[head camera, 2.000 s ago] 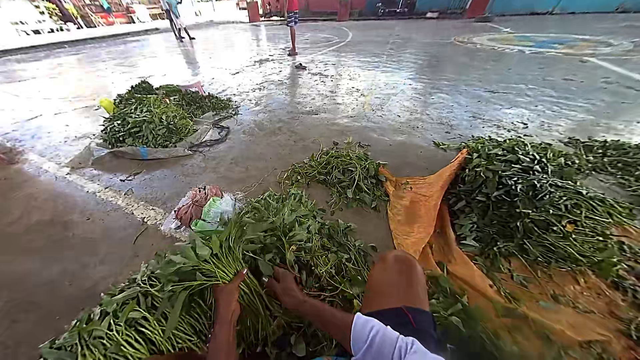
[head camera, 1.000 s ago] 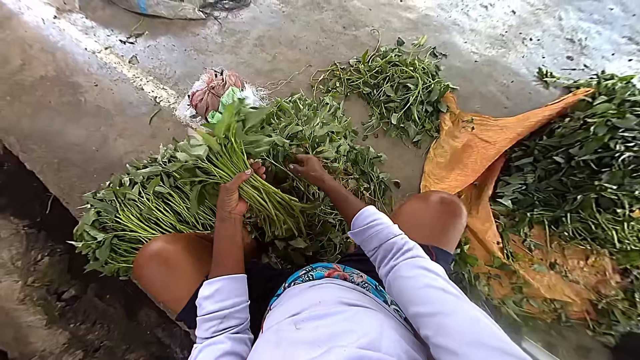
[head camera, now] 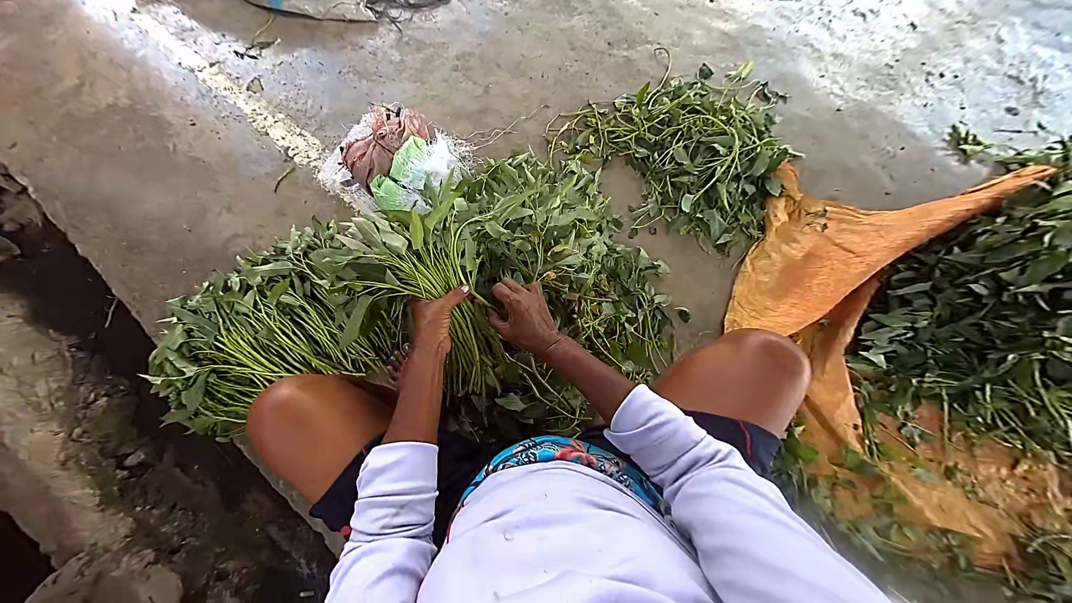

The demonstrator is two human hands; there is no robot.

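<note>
My left hand (head camera: 435,322) grips a thick bunch of long-stemmed leafy greens (head camera: 427,268) around the stems, the leaves pointing away from me and the cut ends hanging toward my lap. Just right of it, my right hand (head camera: 525,316) has its fingers bent at the edge of the bunch; whether it pinches a stem is hidden. Under and right of my hands spreads a loose heap of greens (head camera: 578,243). Left of my left hand, greens with their stems lined up (head camera: 276,343) lie beside my knee.
A smaller pile of greens (head camera: 695,159) lies ahead on the concrete. At right, an orange woven sack (head camera: 821,260) borders a large green heap (head camera: 971,318). Crumpled plastic bags (head camera: 394,159) sit beyond the greens. A dark, broken ditch (head camera: 109,335) runs along the left.
The view has tilted down since the oldest frame. My right hand has come closer to the bunch in my left hand than it was a second ago.
</note>
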